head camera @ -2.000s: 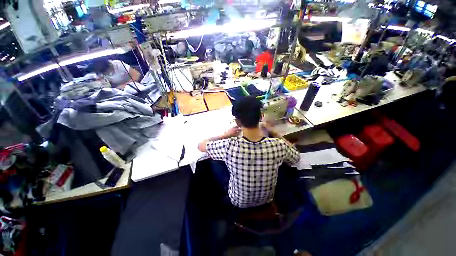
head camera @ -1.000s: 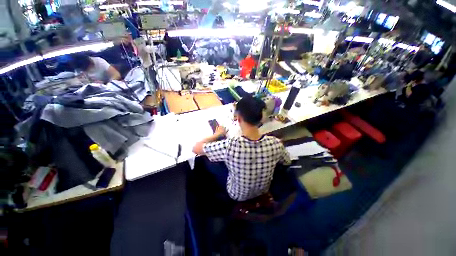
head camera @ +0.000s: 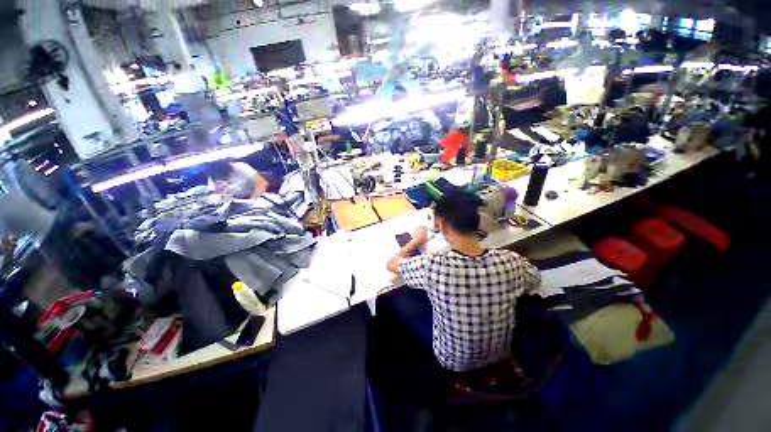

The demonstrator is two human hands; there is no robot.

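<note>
Neither of my hands is in view. Nearest in front, a seated person in a checked shirt [head camera: 473, 308] is seen from behind at a long white table [head camera: 308, 302]. That person's left hand is beside a small dark rectangle [head camera: 404, 240] on the table; their right hand is hidden. A pale sewing machine [head camera: 493, 204] is partly hidden behind their head. A long dark fabric [head camera: 313, 371] lies below the table edge. A stack of black and white cut pieces [head camera: 579, 277] is at the person's right, by a beige board [head camera: 610, 336] with a red loop [head camera: 644, 322].
Rumpled grey garments [head camera: 228, 232] are heaped at left. A yellow-capped bottle [head camera: 247, 297] and a black phone-like rectangle [head camera: 250, 331] are near them. Red stools [head camera: 621, 256] stand at right. Brown boards [head camera: 355, 213], a yellow basket [head camera: 509, 170] and a dark cylinder [head camera: 535, 184] are behind the work.
The view has tilted up, showing more of the far workshop. The seated person's left hand has moved left from near the machine, and the small dark rectangle now shows beside it.
</note>
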